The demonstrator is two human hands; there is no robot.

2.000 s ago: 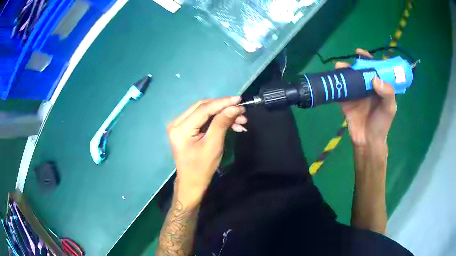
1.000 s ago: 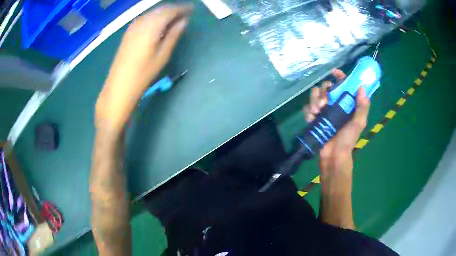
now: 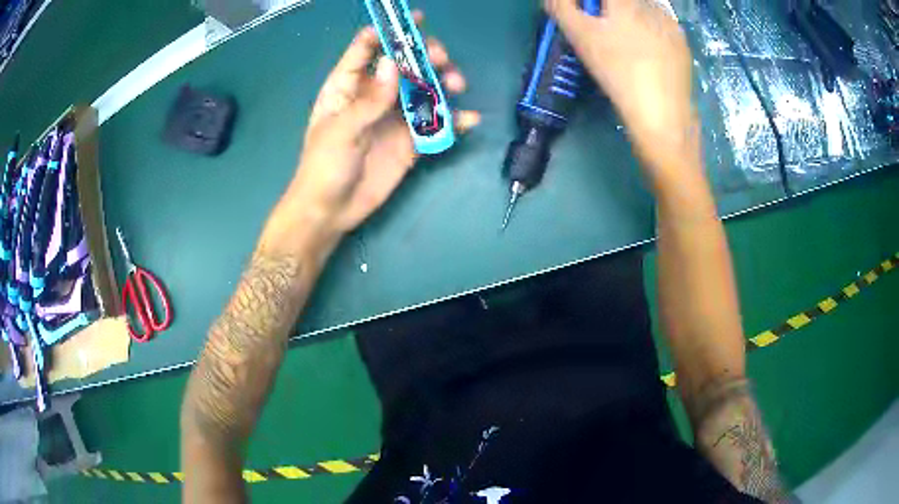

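My left hand (image 3: 360, 138) holds the light-blue handle housing (image 3: 434, 134), its open side up and its wider curved end pointing down toward me. Red wires and small black parts show inside the wide end; the far end is cut off by the top edge. The blue-and-black electric screwdriver (image 3: 545, 108) lies on the bench mat, its bit pointing toward me. My right hand (image 3: 626, 49) is at the top edge over the screwdriver's rear end. Its fingertips are partly cut off, so I cannot tell whether it still grips the tool.
A black block (image 3: 200, 120) lies at the upper left. Red-handled scissors (image 3: 147, 303) lie beside a cardboard box (image 3: 97, 221) holding many dark, blue and purple parts. The clear plastic tray (image 3: 734, 98) is at the right, with a black cable (image 3: 773, 128) across it. The bench edge runs below.
The view has shifted. The screwdriver has moved from over my lap onto the mat. My left hand has picked up the housing, and my right hand is over the bench.
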